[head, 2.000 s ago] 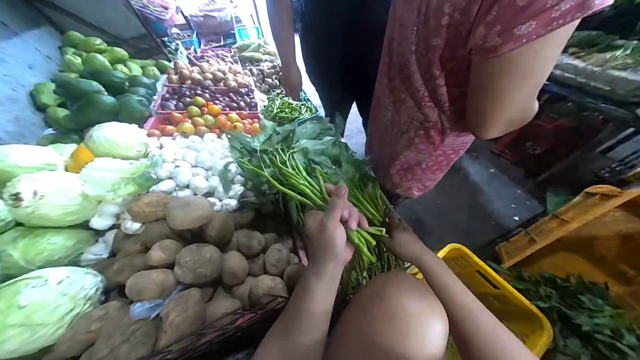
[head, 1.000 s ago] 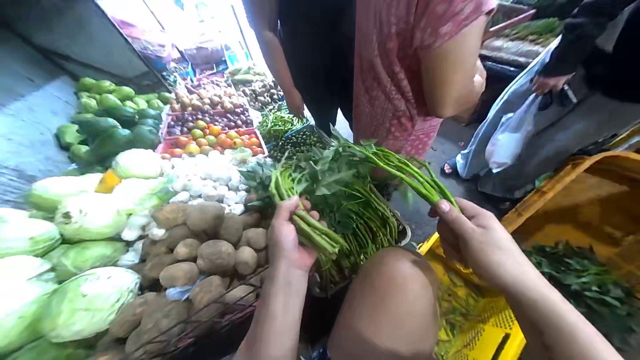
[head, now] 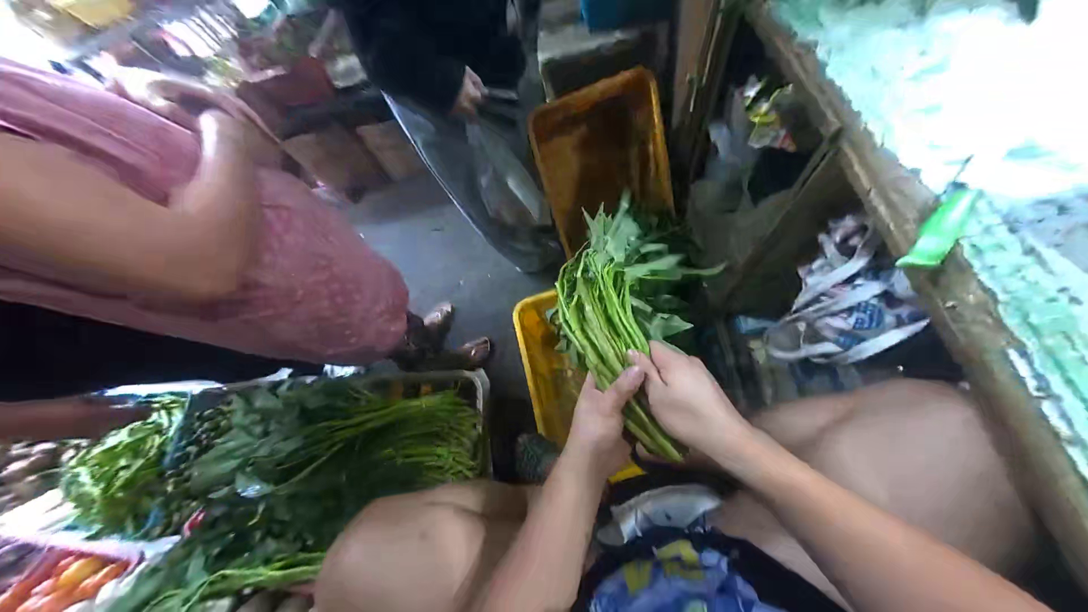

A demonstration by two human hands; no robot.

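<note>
A bunch of leafy greens with long green stems (head: 603,323) is held in both hands over a yellow plastic crate (head: 544,365), its leaves pointing away from me. My left hand (head: 605,416) grips the stems from the left side. Close beside it, my right hand (head: 684,395) closes around the stems' lower part from the right. The cut ends stick out below the hands. To the left, more stemmed greens (head: 408,442) lie piled in a crate, near my bare knee.
An orange plastic crate (head: 599,136) stands tilted beyond the bunch. At left is a person in a pink garment (head: 314,255); another holds a plastic bag (head: 506,174). Crumpled bags (head: 850,297) lie beneath a worn green ledge (head: 960,221) at right. Tomatoes (head: 68,578) sit lower left.
A second ago my hands were apart, each with stems in it; now they are together on one bunch. The view has swung strongly to the right.
</note>
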